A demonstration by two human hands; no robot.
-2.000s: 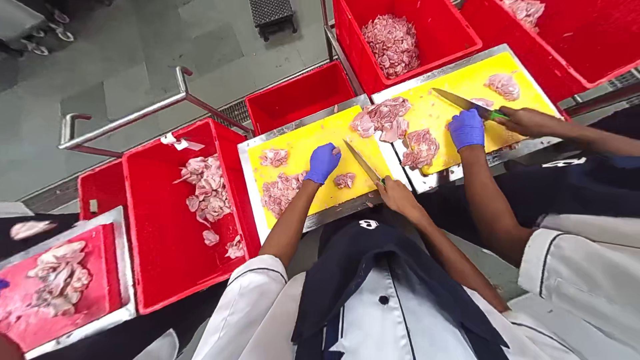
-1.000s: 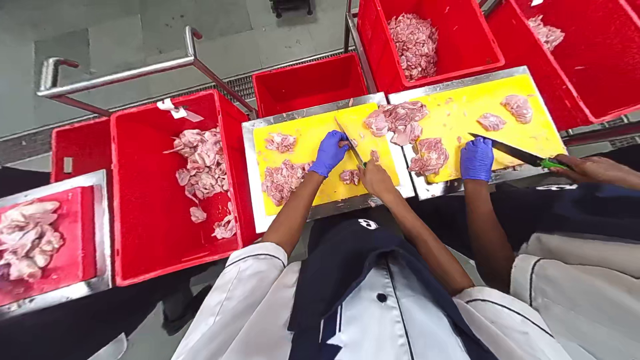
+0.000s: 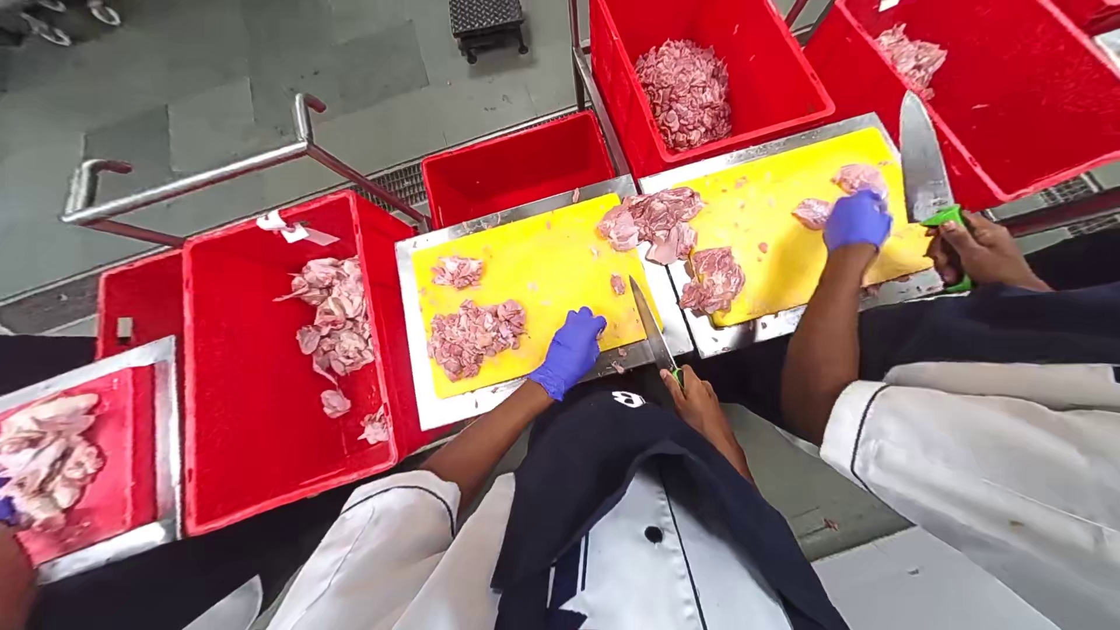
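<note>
My left hand (image 3: 573,348), in a blue glove, is at the near edge of a yellow cutting board (image 3: 560,254); its fingers are curled, and whether it holds anything is hidden. In my bare right hand (image 3: 700,404) is a green-handled knife (image 3: 649,322), its blade pointing away over the board's right part. A small meat piece (image 3: 618,284) lies just left of the blade tip. Cut meat pieces (image 3: 475,337) form a pile left of my left hand, with a smaller clump (image 3: 457,271) beyond it. Larger raw meat pieces (image 3: 656,220) straddle the joint between the two boards.
A co-worker's gloved hand (image 3: 857,219) touches meat on the right board; their other hand holds a wide knife (image 3: 923,162). Red bins (image 3: 271,367) with meat stand left and beyond (image 3: 713,87). Another red board (image 3: 140,437) with meat is far left. A metal rail (image 3: 197,179) rises behind.
My left hand has moved back toward me from the middle of the board. My right hand and knife have moved right and nearer to my body. The co-worker's knife now points away from them.
</note>
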